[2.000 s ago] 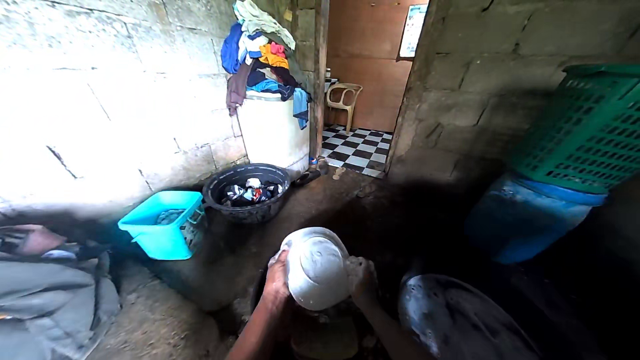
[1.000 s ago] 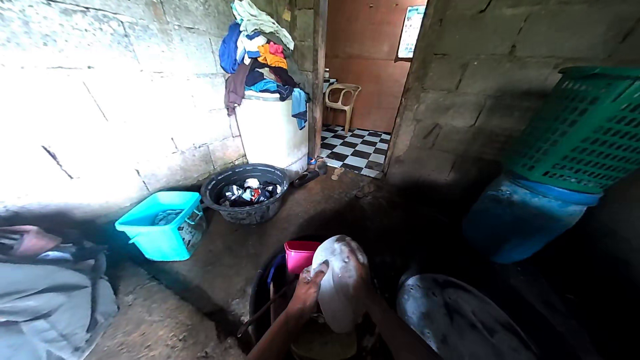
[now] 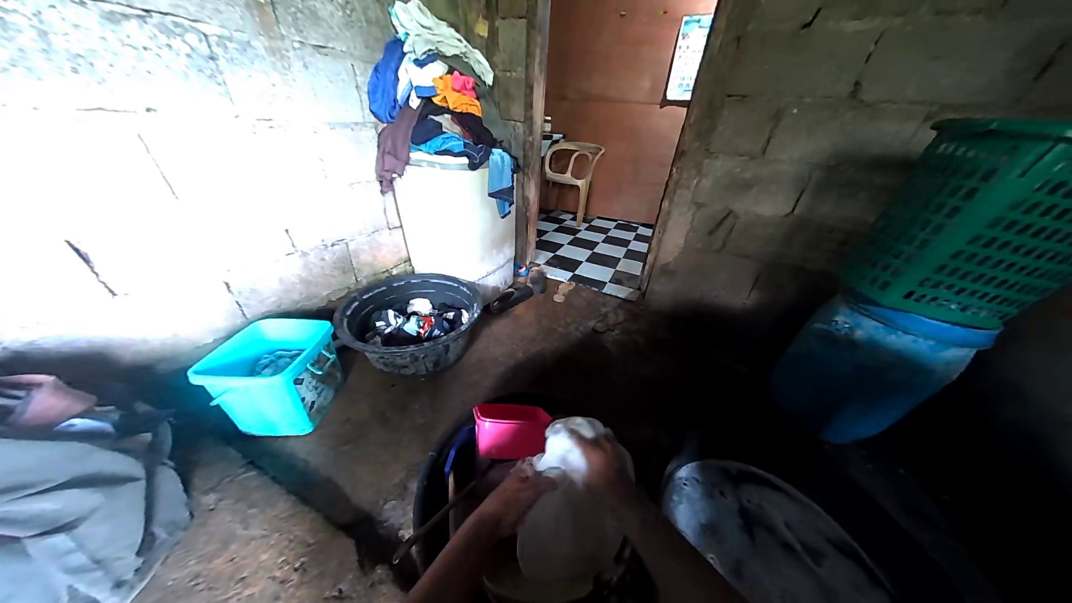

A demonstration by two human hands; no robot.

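A whitish rounded vessel (image 3: 569,532), likely a bowl or plastic container, is tilted over a dark basin (image 3: 427,494) at the bottom centre. My left hand (image 3: 515,496) grips its left edge. My right hand (image 3: 605,469) lies on its upper right part, by a bright white patch that could be foam or a cloth; I cannot tell which. Just behind my hands a pink plastic container (image 3: 511,433) sits in the basin. A thin dark handle (image 3: 435,523) leans across the basin's left rim. The basin's inside is mostly in shadow.
A large round metal lid or basin (image 3: 762,536) lies at right. Beyond it a green laundry basket (image 3: 963,226) tops a blue drum (image 3: 871,368). At left are a turquoise bin (image 3: 260,385), a black tub of clothes (image 3: 419,360), grey fabric (image 3: 75,502) and a white drum piled with clothes (image 3: 456,222).
The whitish vessel has turned in my hands and is lower than before. My right hand has moved onto its upper part. The pink container, unseen in the earliest frame, shows behind them.
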